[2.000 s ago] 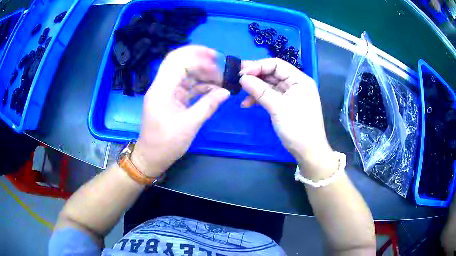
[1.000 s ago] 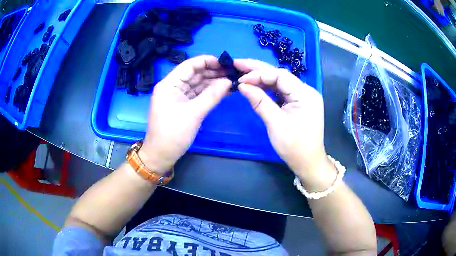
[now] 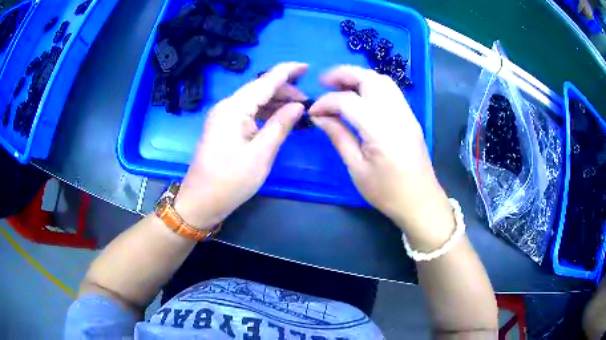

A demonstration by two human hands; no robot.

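My left hand and my right hand meet over the middle of the blue centre tray. A small black piece is pinched between the thumbs and fingers of both hands; the fingers hide most of it, so its shape cannot be told. Black plastic housings lie heaped at the tray's left. Small round glossy black parts lie clustered at the tray's right.
A blue bin with scattered black pieces stands at left. An open clear bag of dark round parts lies at right on crinkled plastic. A blue tray of dark pieces is beyond it. A green conveyor runs behind.
The black piece showed upright between both hands two seconds ago, then turned, and is now mostly covered by the fingers. The right fingers have curled and the right index finger has lifted.
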